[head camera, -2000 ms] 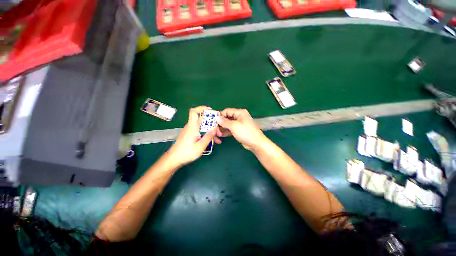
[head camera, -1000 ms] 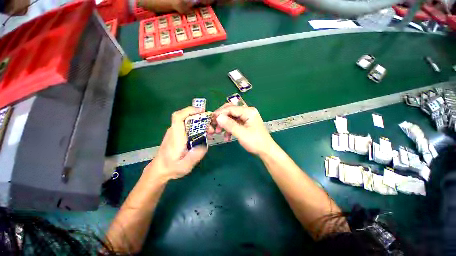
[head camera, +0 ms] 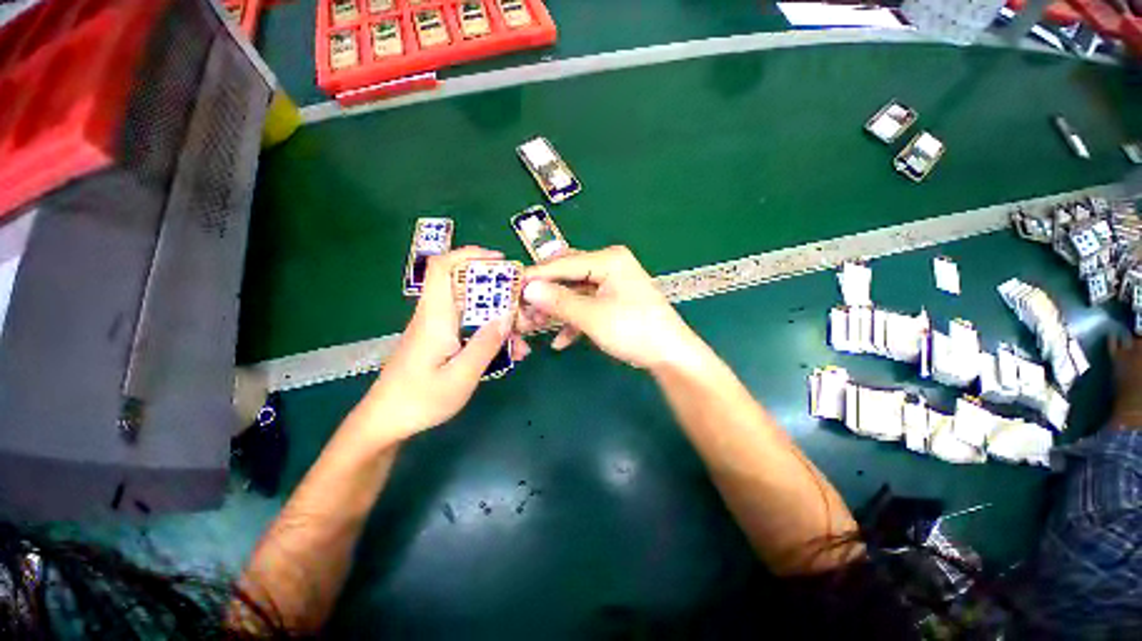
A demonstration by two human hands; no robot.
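Observation:
My left hand [head camera: 432,351] holds a phone assembly [head camera: 490,296] over the belt's near metal rail. Its white keypad circuit board with blue spots faces up at the far end, and its dark screen end is partly under my left thumb. My right hand [head camera: 589,307] has its thumb and index finger pinched at the right edge of the keypad end. Whether a small part is between these fingertips cannot be told. Another phone assembly [head camera: 430,254] with blue spots lies on the belt just beyond my left hand.
More handsets lie on the green belt [head camera: 547,168], [head camera: 539,234], [head camera: 920,155]. A red tray [head camera: 438,53] stands beyond the belt. A grey machine housing [head camera: 138,313] is at left. White parts in rows [head camera: 877,332] and a loose phone parts pile [head camera: 1090,247] lie right, near a person's sleeve [head camera: 1102,513].
The handset beyond my left hand shows more fully on the belt. Belt handsets and tray appear further left. My right fingers remain at the held phone's keypad end. A checked sleeve has appeared at right.

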